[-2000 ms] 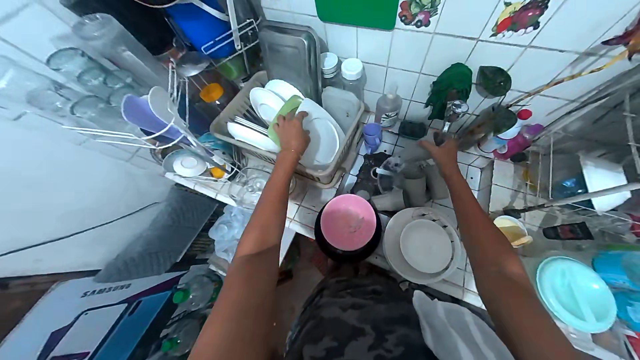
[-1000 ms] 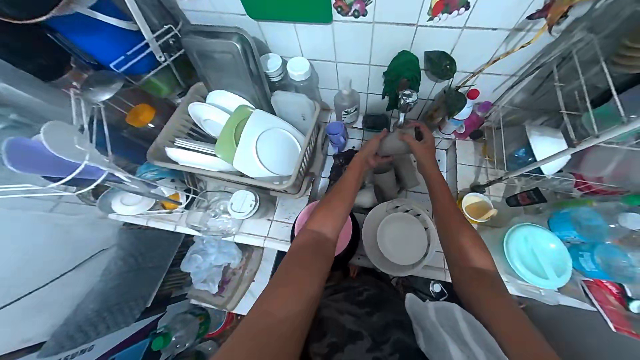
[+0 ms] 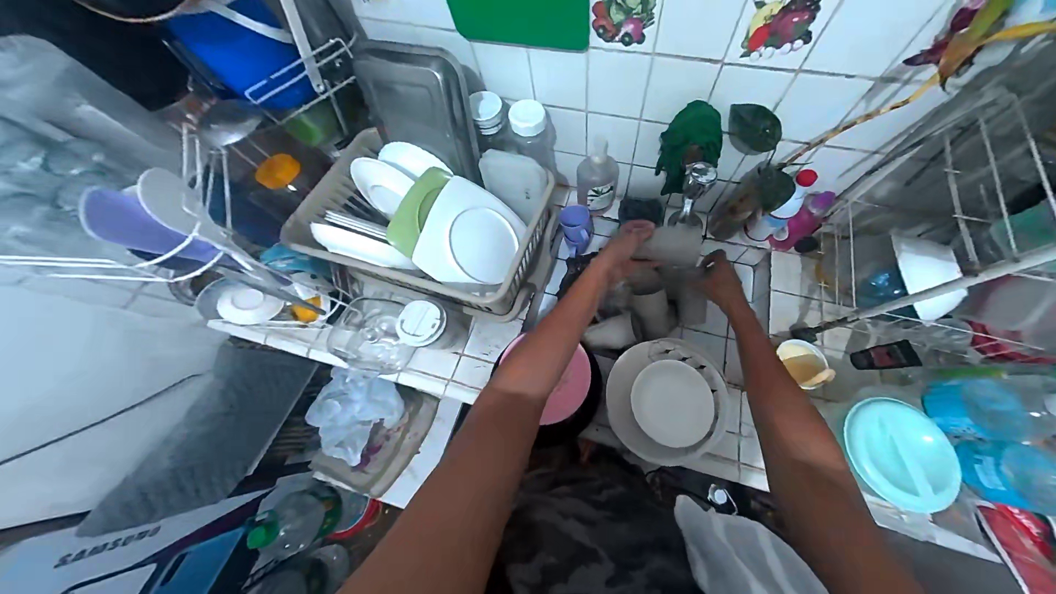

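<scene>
My left hand (image 3: 629, 247) is closed around the left end of a grey cup (image 3: 670, 245), below the metal faucet (image 3: 699, 177). My right hand (image 3: 718, 276) is at the right, blurred, its fingers by a second greyish cup-like thing; its grip is unclear. Several grey cups (image 3: 652, 313) stand or lie in the tiled sink just beneath. Nearer my body, a white plate (image 3: 672, 404) lies on a larger plate (image 3: 623, 429), beside a pink bowl (image 3: 569, 392) partly hidden by my left forearm. A purple cup (image 3: 575, 224) is left of my left hand.
A dish rack (image 3: 421, 289) at left holds white plates and green and white bowls. Behind are a soap bottle (image 3: 597, 177) and lidded jars (image 3: 528, 124). Glass jars (image 3: 371, 334) line the counter's left edge. At right are a wire rack (image 3: 932, 309), a small yellowish tub (image 3: 802, 363) and a turquoise lidded container (image 3: 902, 454).
My left hand has moved from the dish rack to the sink, and two seconds ago it was among the plates. Both hands have since stayed near the cups below the faucet. The view has shifted.
</scene>
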